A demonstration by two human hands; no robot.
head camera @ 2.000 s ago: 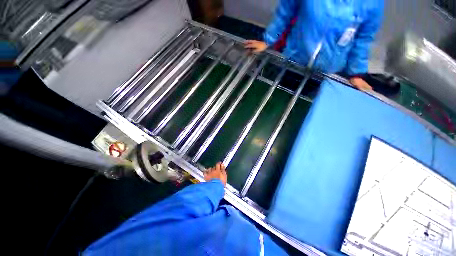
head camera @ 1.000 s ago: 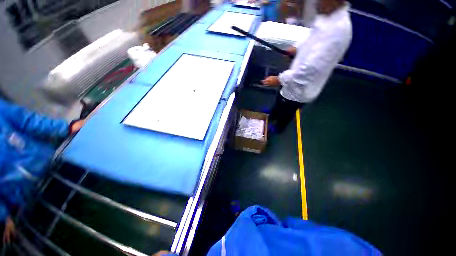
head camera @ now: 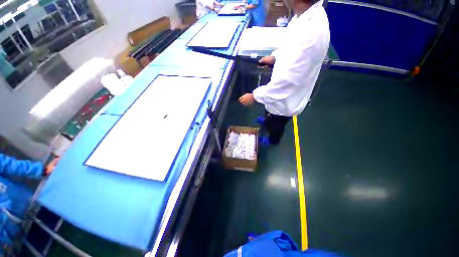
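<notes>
A display unit (head camera: 151, 125), glaring white with a thin black edge, lies flat on the blue padded line top (head camera: 100, 208) in front of me. A second white unit (head camera: 215, 34) lies farther up the line. The silver side rail (head camera: 173, 203) runs along the near side of the padding. Neither of my hands is in the picture; only a blue sleeve or shoulder of mine shows at the bottom edge.
A person in a white coat (head camera: 297, 60) holds a black strip (head camera: 216, 53) over the line. An open carton with white contents (head camera: 241, 148) stands on the floor. A blue-clad person (head camera: 20, 168) is at left. Roller bars (head camera: 63, 236) show at lower left.
My view has swung from the rollers to along the line, and the nearest unit appears larger and lower. The white-coated person's black strip is lower. My hand on the rail has left the picture.
</notes>
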